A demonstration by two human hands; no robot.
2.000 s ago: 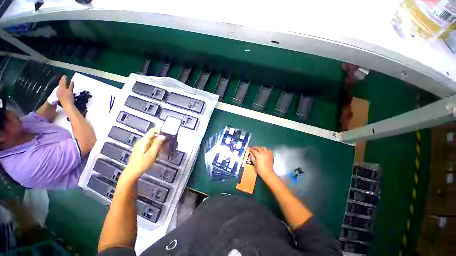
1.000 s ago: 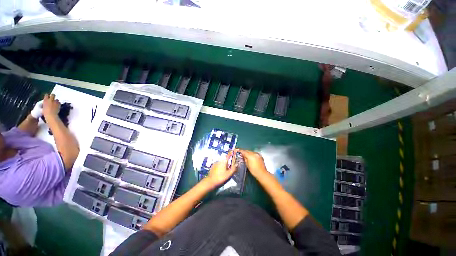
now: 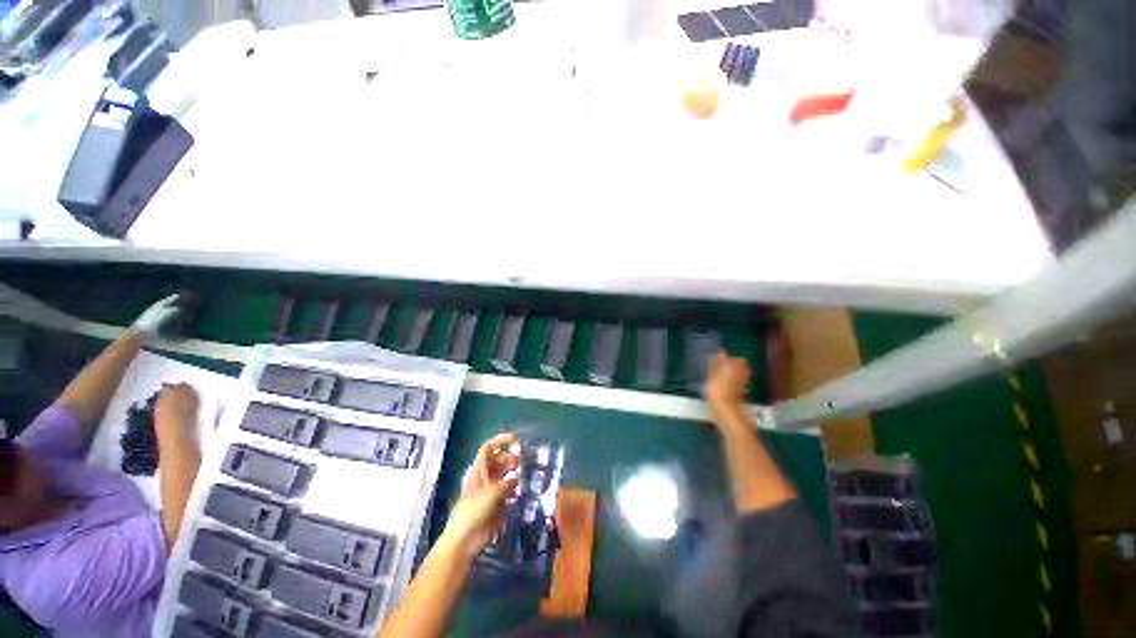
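My right hand (image 3: 728, 379) is at the green conveyor, its fingers on the near end of a dark housing (image 3: 701, 349) at the right end of the row. My left hand (image 3: 490, 480) is over the shiny die-cut sheet (image 3: 536, 499), fingers bent at its upper left part; whether it pinches a small part cannot be told. The orange block (image 3: 572, 548) lies right of the sheet with nothing large on it. The white tray (image 3: 430, 436) at left holds two columns of dark housings (image 3: 336, 543), with a gap in the right column.
A row of housings (image 3: 557, 347) lies on the conveyor. The raised white shelf (image 3: 498, 187) spans above it, holding a black device (image 3: 125, 162) and a green can (image 3: 481, 15). A neighbouring person in lilac (image 3: 94, 536) works at left. A stacked tray (image 3: 882, 536) stands at right.
The view has tilted up, showing more shelf. My hands have parted: the right went from the orange block to the conveyor with the housing, the left to the die-cut sheet.
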